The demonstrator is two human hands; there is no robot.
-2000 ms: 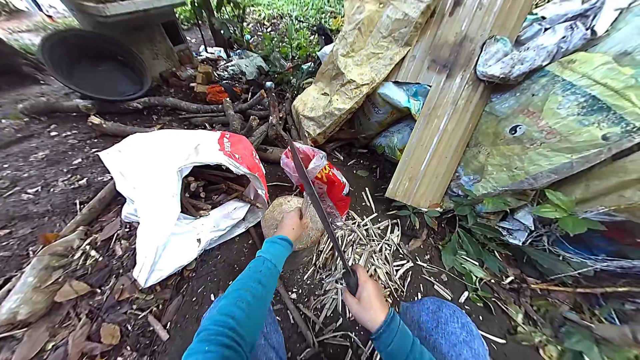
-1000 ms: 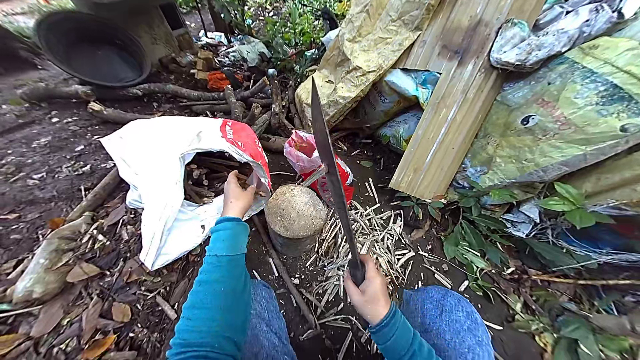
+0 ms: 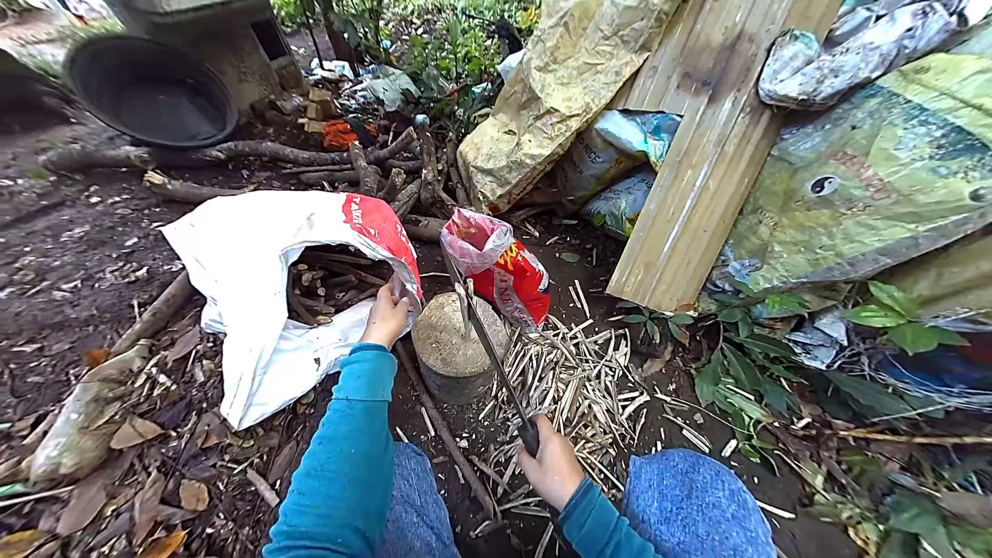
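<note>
My right hand (image 3: 552,463) grips the black handle of a machete (image 3: 496,353), whose long dark blade slants up and left over a round chopping block (image 3: 457,341). A short pale stick stands at the blade near the block's top. My left hand (image 3: 386,316) is at the right edge of the mouth of a white and red sack (image 3: 248,256); whether its fingers hold anything is not clear. Dark sticks (image 3: 329,283) lie inside the sack. Behind the block stands a small red bag (image 3: 511,279) with a pinkish rim. Split pale sticks (image 3: 581,380) lie heaped right of the block.
Thick branches (image 3: 256,151) lie behind the sack, near a black basin (image 3: 151,91). A long plank-like panel (image 3: 713,155) leans at the right beside old sacks (image 3: 876,170). Leafy plants (image 3: 744,380) grow at the right; a thin branch (image 3: 446,434) lies by the block.
My left hand left the block's top for the sack's mouth, and has since moved to that mouth's right edge. The machete's blade, upright a second ago, now tilts left over the block.
</note>
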